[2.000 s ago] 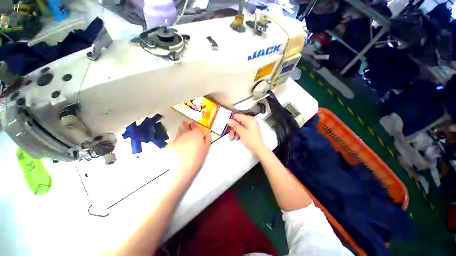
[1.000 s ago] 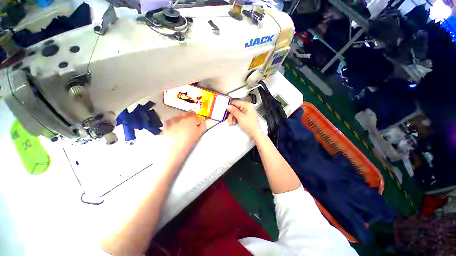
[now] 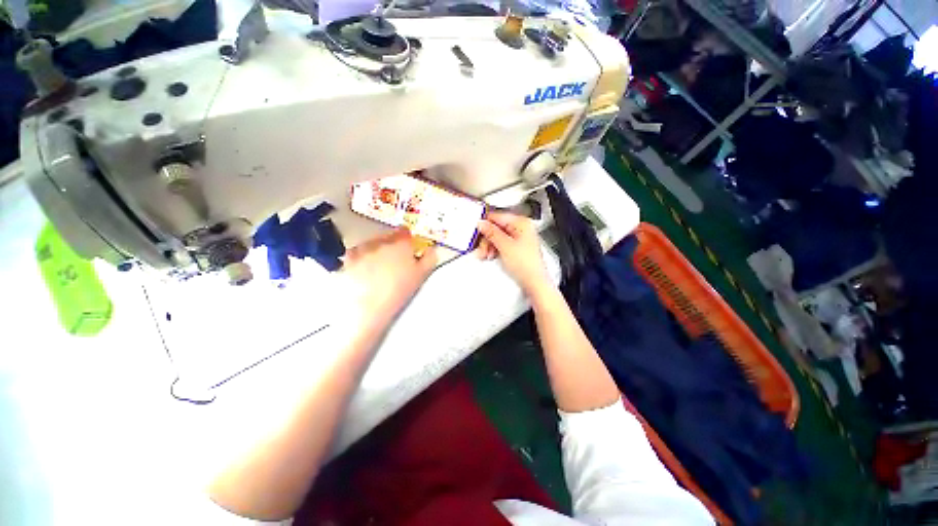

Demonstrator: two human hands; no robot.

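Note:
A smartphone [image 3: 422,209] with a lit screen in white, red and orange lies tilted on the table under the arm of the white JACK sewing machine [image 3: 309,113]. My right hand [image 3: 507,247] holds the phone's right end between thumb and fingers. My left hand [image 3: 391,269] is at the phone's lower left edge, its fingers bent over or beside the screen; whether it grips the phone is not clear. Navy scraps [image 3: 300,242] lie left of the phone, beyond my left hand.
A yellow-green tag [image 3: 74,283] hangs at the machine head's left. An orange crate [image 3: 720,344] with navy pieces [image 3: 658,360] stands right of the table. Black cords or strips [image 3: 576,241] hang over the table's right end. Dark red cloth [image 3: 432,462] covers my lap.
The phone's screen has changed from mostly orange-yellow to mostly white with red. The view has shifted a little. My right hand stays on the phone's right end, and my left hand stays near its lower edge.

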